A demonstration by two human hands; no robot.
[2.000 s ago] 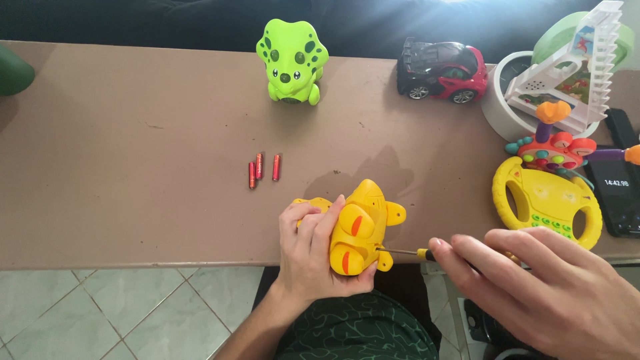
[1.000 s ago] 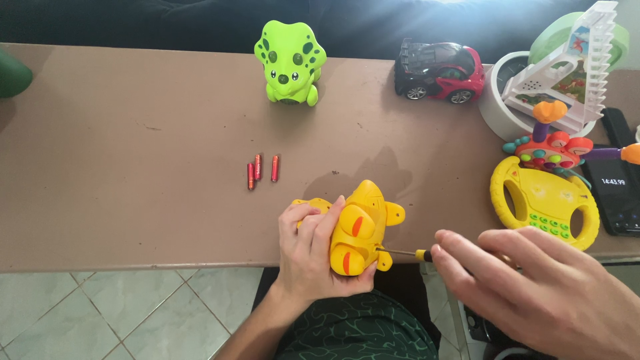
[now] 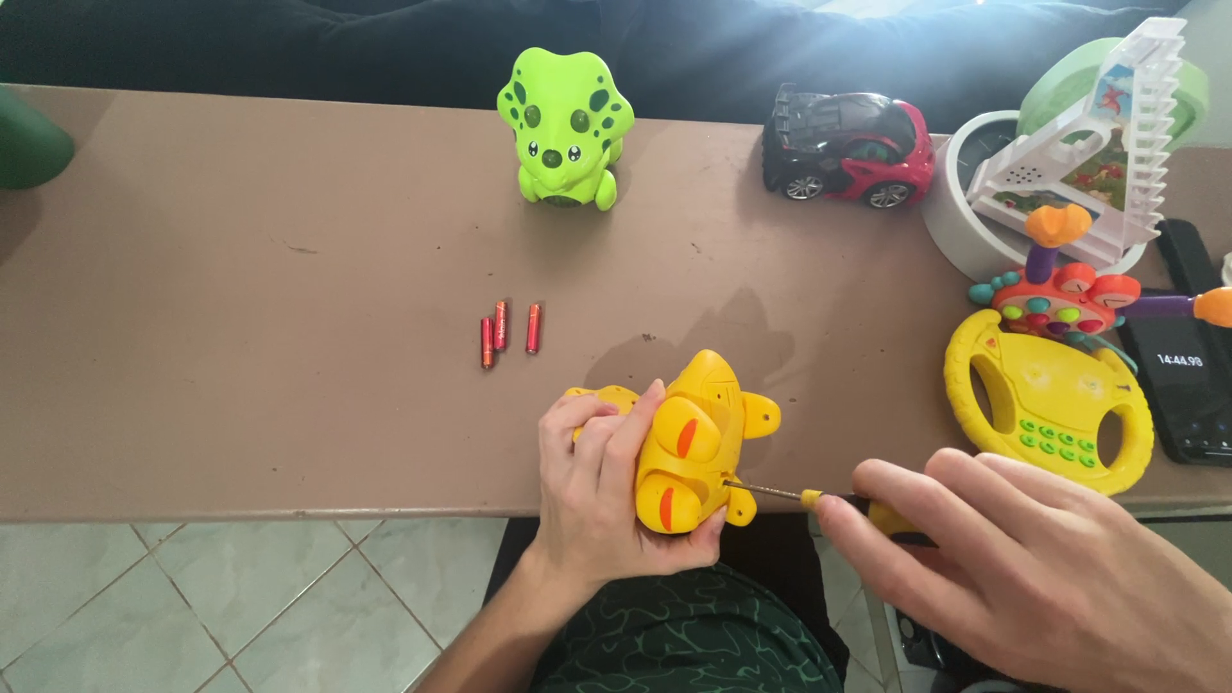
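Note:
My left hand (image 3: 602,491) grips a yellow plastic toy figure (image 3: 707,414) with orange patches, held at the table's front edge. In my right hand (image 3: 1020,558) is a screwdriver (image 3: 770,492) with a yellow and black handle; its tip meets the toy's lower right side, at a small hole or recess. Whether the tip sits in a screw cannot be told. Three red batteries (image 3: 533,328) lie on the table, up and to the left of the toy.
A green dinosaur toy (image 3: 566,135) stands at the back, with a black and red toy car (image 3: 852,149) to its right. Along the right side are a white round container (image 3: 948,212), a crab-like toy (image 3: 1054,303), a yellow toy steering wheel (image 3: 1049,404) and a phone (image 3: 1184,375).

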